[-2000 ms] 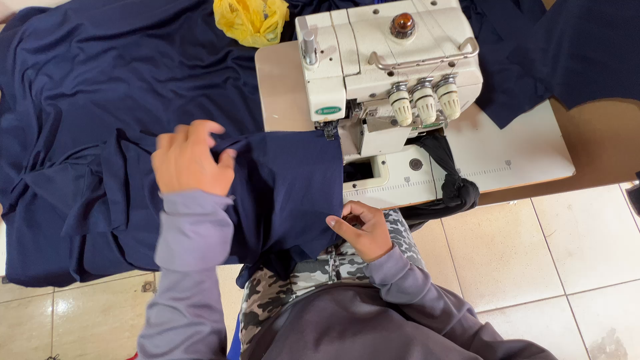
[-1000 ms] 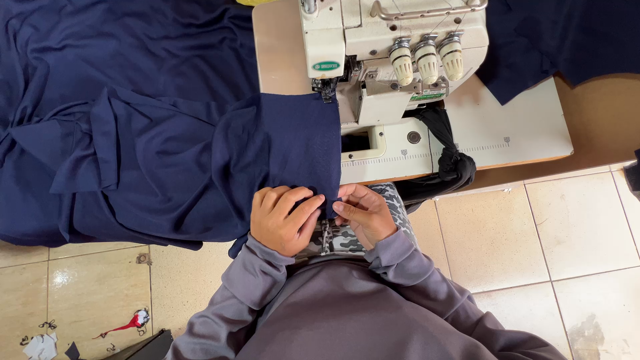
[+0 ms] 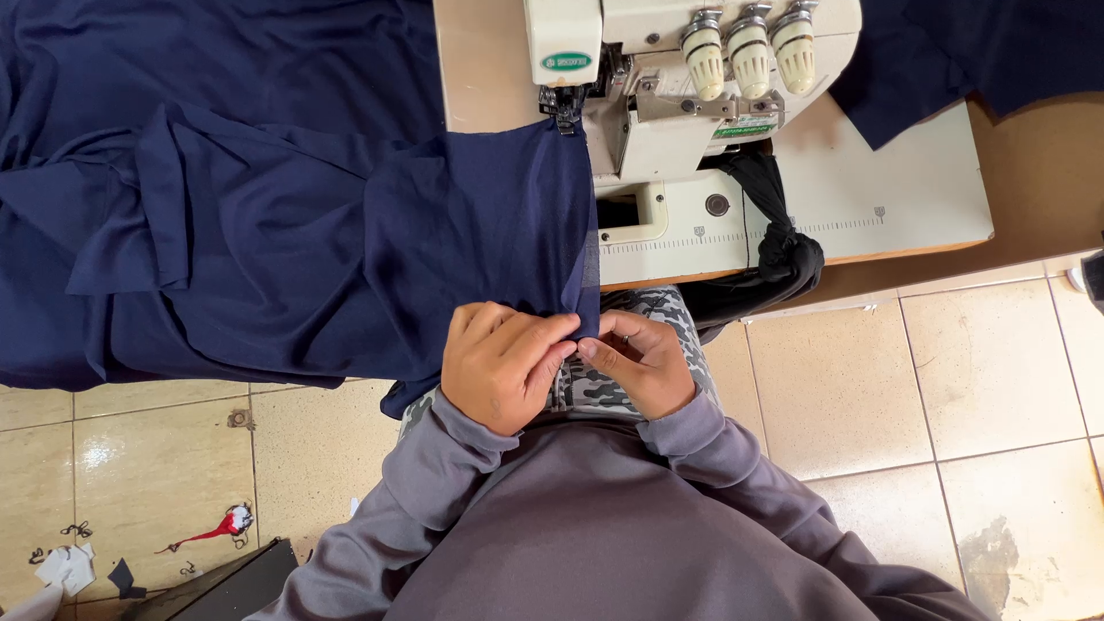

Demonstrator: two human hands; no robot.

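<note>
Navy blue fabric [image 3: 483, 216] spreads across the left of the view, its top right corner under the presser foot [image 3: 565, 116] of a white overlock sewing machine [image 3: 673, 52]. Above my lap, my left hand [image 3: 509, 366] pinches the fabric's near edge between thumb and fingers. Close beside it on the right, my right hand [image 3: 638, 358] grips the near right corner with thumb and forefinger. The fingertips of both hands nearly meet. Between my hands and the presser foot the fabric's right edge runs along the machine's white table.
Black cloth [image 3: 780, 250] hangs knotted over the front edge of the white machine table [image 3: 914, 190]. More navy pieces [image 3: 906, 60] lie at the upper right. Below, the tiled floor [image 3: 837, 388] bears paper scraps [image 3: 65, 569], a red and white scrap [image 3: 233, 522] and a dark box-like object [image 3: 233, 586].
My left hand was raised over the fabric two seconds ago; it has come down to the near edge beside my right hand. The view has shifted downward.
</note>
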